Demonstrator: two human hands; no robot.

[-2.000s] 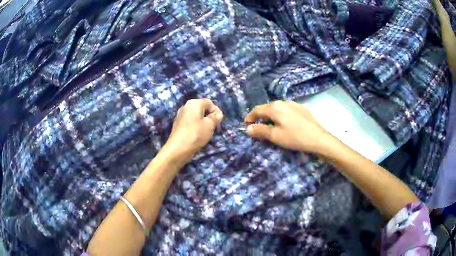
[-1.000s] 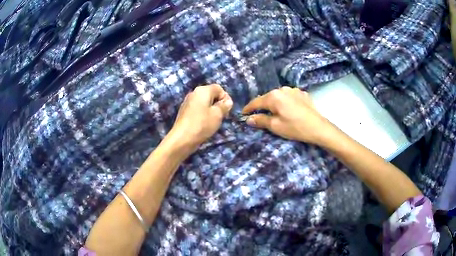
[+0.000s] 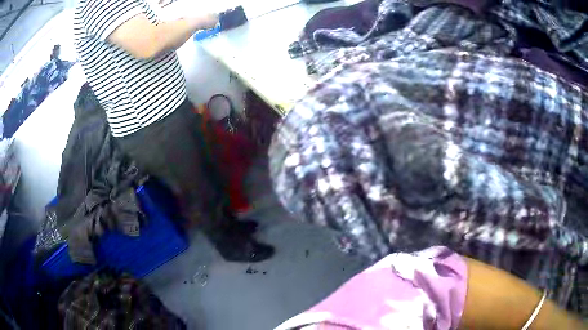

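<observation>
The plaid jacket (image 3: 419, 142), fuzzy blue-grey, white and dark, lies heaped over the table on the right side, its near edge hanging over the side. Smooth dark purple lining (image 3: 338, 24) shows at the far side of the heap. My left forearm, in a pink floral sleeve with a white bracelet at the wrist, enters at the bottom right. My left hand is cut off by the right edge of the view. My right hand is not in view.
A person in a striped shirt (image 3: 138, 74) stands at the left by the pale table (image 3: 261, 61), holding something dark. A red stool (image 3: 229, 161) is behind them. A blue bin (image 3: 148, 242) with dark garments stands on the grey floor (image 3: 284, 277), which has dark clippings.
The view has swung left, bringing in the person, bin and floor. Both hands, earlier close together over the plaid cloth, are now out of the picture.
</observation>
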